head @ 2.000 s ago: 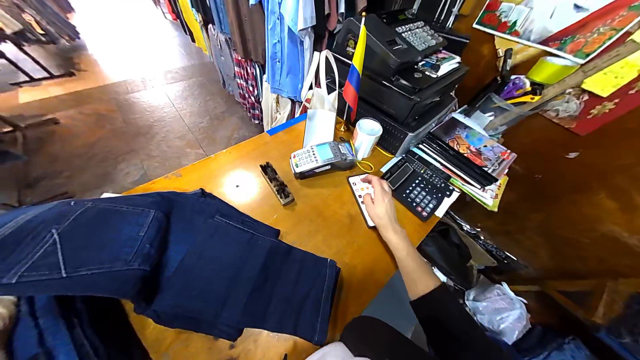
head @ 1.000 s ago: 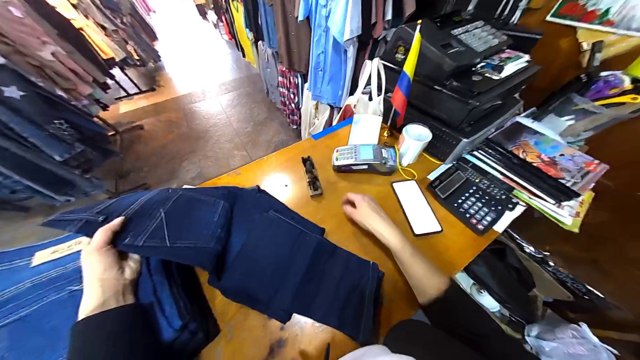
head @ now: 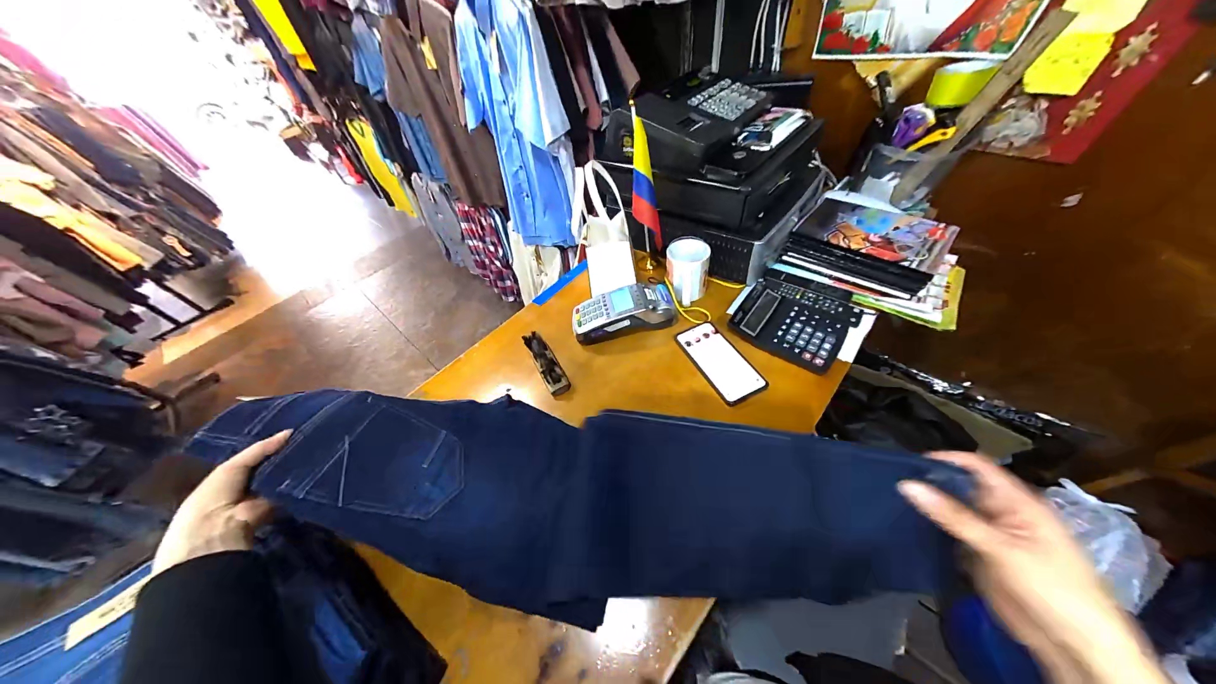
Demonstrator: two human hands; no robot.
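Observation:
A folded pair of dark blue jeans [head: 665,503] stretches across the wooden counter between my hands. My left hand [head: 223,503] grips the waist end, beside a stitched back pocket. At the other end, my right hand [head: 997,532], slightly blurred, holds the folded leg by its edge, out past the counter's right side. Beyond the jeans lie a dark slim object, perhaps a stapler [head: 546,363], a card payment terminal [head: 623,312], a smartphone [head: 721,363] with a lit screen and a black calculator [head: 796,320]. More folded jeans [head: 323,608] are below my left forearm.
A white mug [head: 687,269], a small flag [head: 645,176] and a white bag [head: 608,242] stand at the counter's far corner. Behind are a black cash register [head: 708,123] and stacked papers [head: 874,237]. Clothes racks line the left; a plastic bag [head: 1107,541] sits at right.
My right hand has moved from the phone, across the counter, to the jeans' leg end and taken hold of it. The jeans now reach farther right. My left hand came into view and keeps its hold.

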